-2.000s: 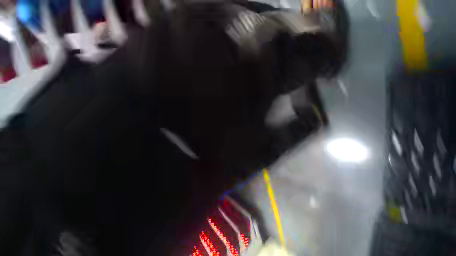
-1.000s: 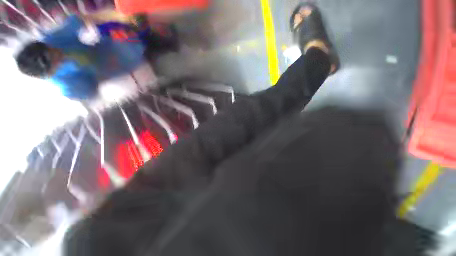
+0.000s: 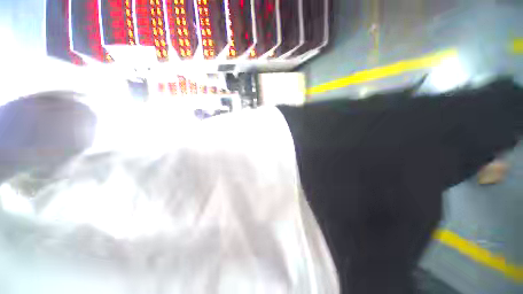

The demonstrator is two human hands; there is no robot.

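A person-like figure with a white garment and black trousers fills the lower and middle view, lying sideways in the tilted picture. I cannot tell whose body it is. The lit rack stands at the top, with tall dark bays, pale edges and rows of red and yellow glowing digits. Neither my left hand nor my right hand can be made out. The picture is blurred and overexposed at the left.
A grey floor with yellow lines lies at the right. A small skin-coloured patch shows beside the trousers; I cannot tell if it is a hand or a foot. A rounded grey-purple shape is at the left. A pale box-like thing is near the rack's base.
The view has swung strongly. The blue-clad person and the red bins have left the picture; the white garment has come in, and the lit rack now shows at the top.
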